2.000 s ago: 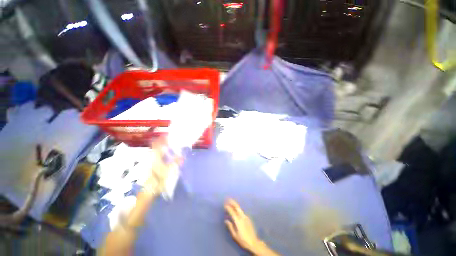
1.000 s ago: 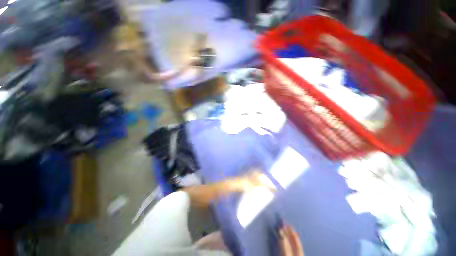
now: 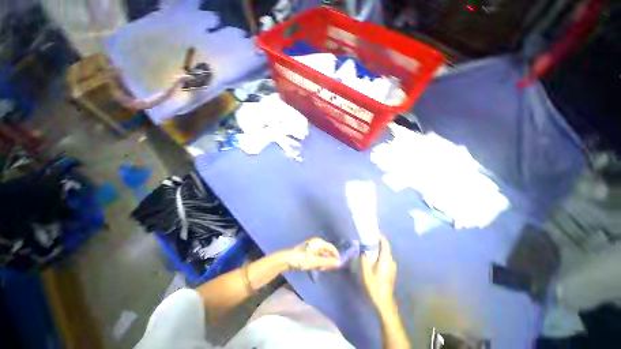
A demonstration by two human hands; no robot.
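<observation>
My right hand [image 3: 378,267] grips the near end of a white fabric bundle [image 3: 363,208], which points away from me over the blue-purple table cover [image 3: 272,198]. My left hand [image 3: 316,255] is beside it, fingers pinched on a thin purple-blue strip [image 3: 350,253] that reaches to the bundle's near end. Whether the strip goes around the bundle is too blurred to tell. A heap of loose white pieces [image 3: 442,177] lies at the far right, with a light blue scrap [image 3: 427,220] at its near side. Another white pile [image 3: 271,125] lies at the far left corner.
A red basket [image 3: 327,102] with white and blue pieces stands at the table's far edge. The iron [image 3: 457,341] is cut off at the bottom edge, a black phone [image 3: 511,278] right. A blue crate [image 3: 197,262] sits left on the floor. Another person's arm [image 3: 158,97] works far left.
The view has swung left, then partly back. Two separate white pieces seen a second ago near my hands no longer show apart; my right hand now holds a white bundle, my left a purple-blue strip.
</observation>
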